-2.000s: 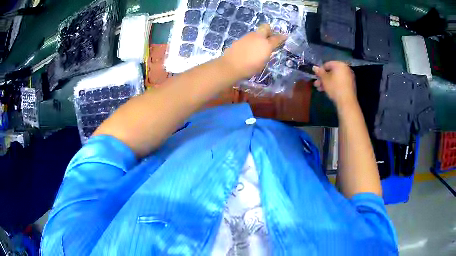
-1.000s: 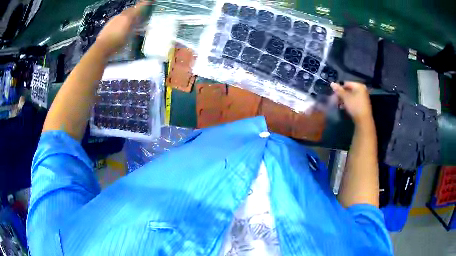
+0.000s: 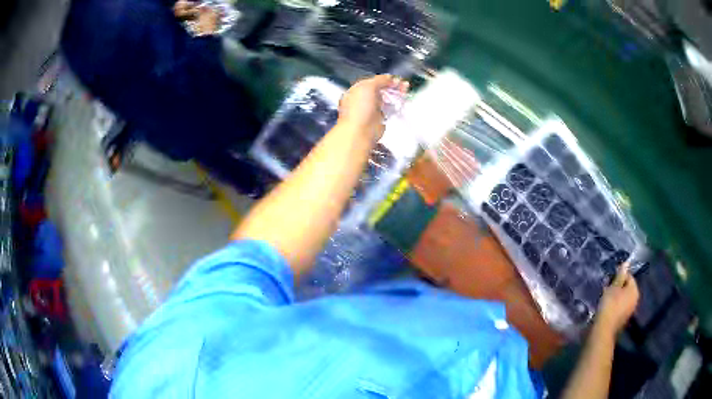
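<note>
A clear tray (image 3: pixel 539 210) with rows of black rounded-square parts lies tilted on the bench at the right, over orange-brown plates (image 3: pixel 461 253). My right hand (image 3: pixel 619 300) is at the tray's lower right corner, its fingertips closed on the edge. My left hand (image 3: pixel 365 105) is raised at upper centre, above a second tray. Its fingers are closed on a wrinkled, pinkish-clear piece of film (image 3: pixel 393 101), which is blurred. The second filled tray (image 3: pixel 300 125) is partly hidden by my left forearm.
A white box (image 3: pixel 443 105) stands between the trays, near yellow tape (image 3: pixel 389 200). A large tray of dark pieces (image 3: pixel 375 31) is at the top. Clear crumpled plastic (image 3: pixel 339 261) lies below the bench edge. Another person in dark clothing (image 3: pixel 156 78) is at upper left. Dark plates (image 3: pixel 660 300) are at right.
The view has swung left and tilted. My left hand has come in from the far upper left to above the second tray. My right hand stays at the parts tray's corner.
</note>
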